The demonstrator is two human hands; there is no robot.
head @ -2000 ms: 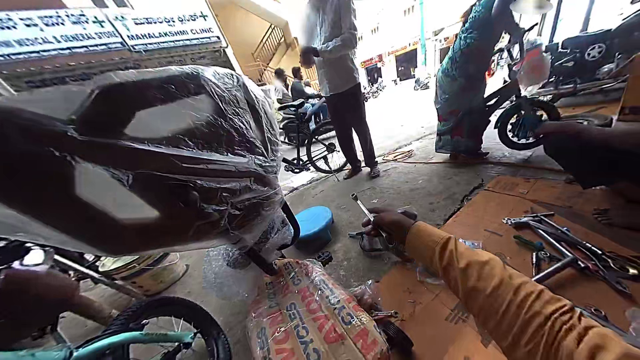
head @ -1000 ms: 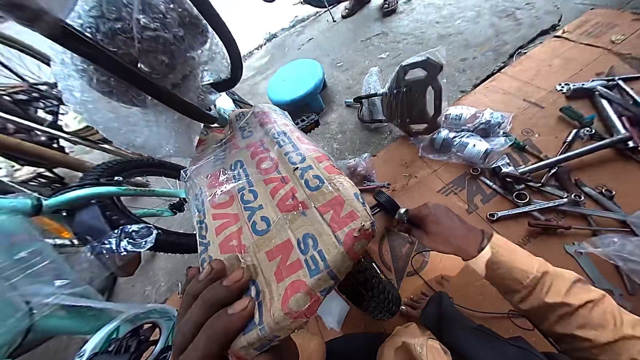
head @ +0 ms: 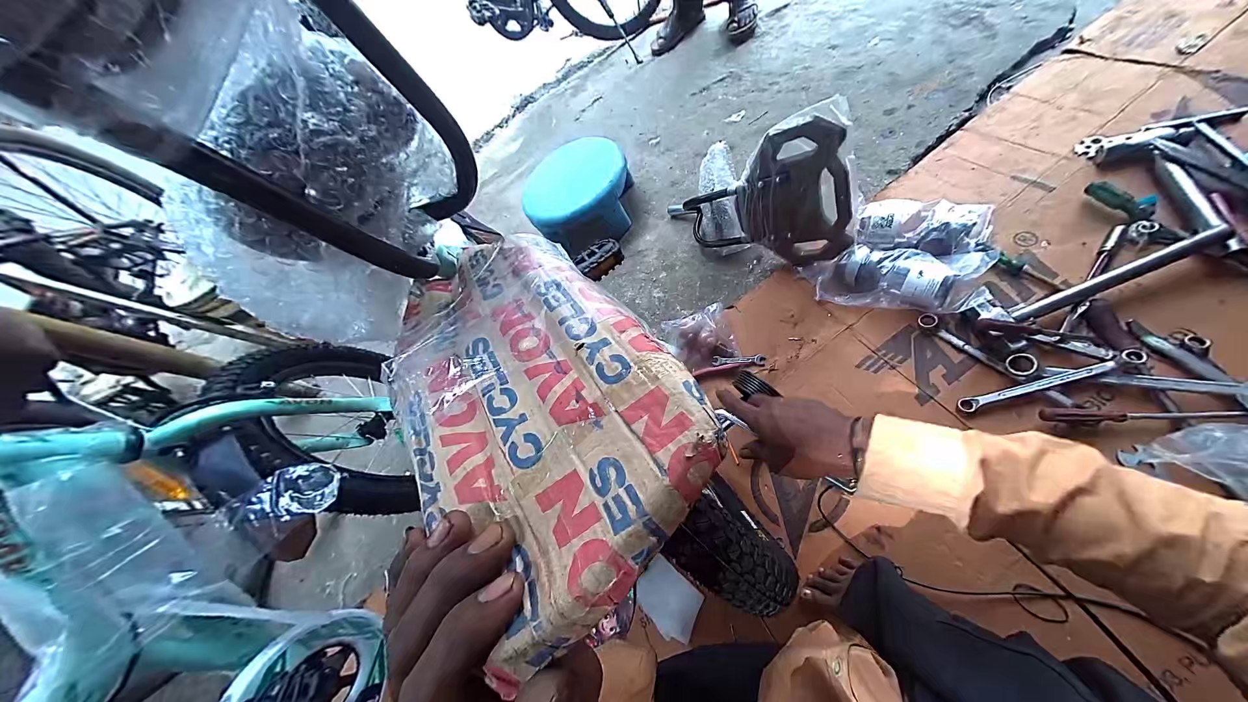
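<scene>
A bicycle frame wrapped in printed cardboard and clear film stands in front of me. My left hand grips its near lower end, fingers over the cardboard. My right hand is at the right side of the wrap, its fingers around a small shiny metal piece, perhaps a wrench, partly hidden by the hand. Below that hand a knobbly black tyre sticks out from under the wrap. A black pedal shows at the far side. Curved black tubing rises at the upper left.
Wrenches and other tools lie on the cardboard sheet at right. Beyond the wrap are a blue stool, a bagged black plastic part and bagged small parts. A teal bicycle stands left. A person's feet show at the top.
The view has swung down from the street. My right hand, which held up a wrench two seconds ago, is now beside the wrapped frame. The left hand stays on the cardboard since one second ago.
</scene>
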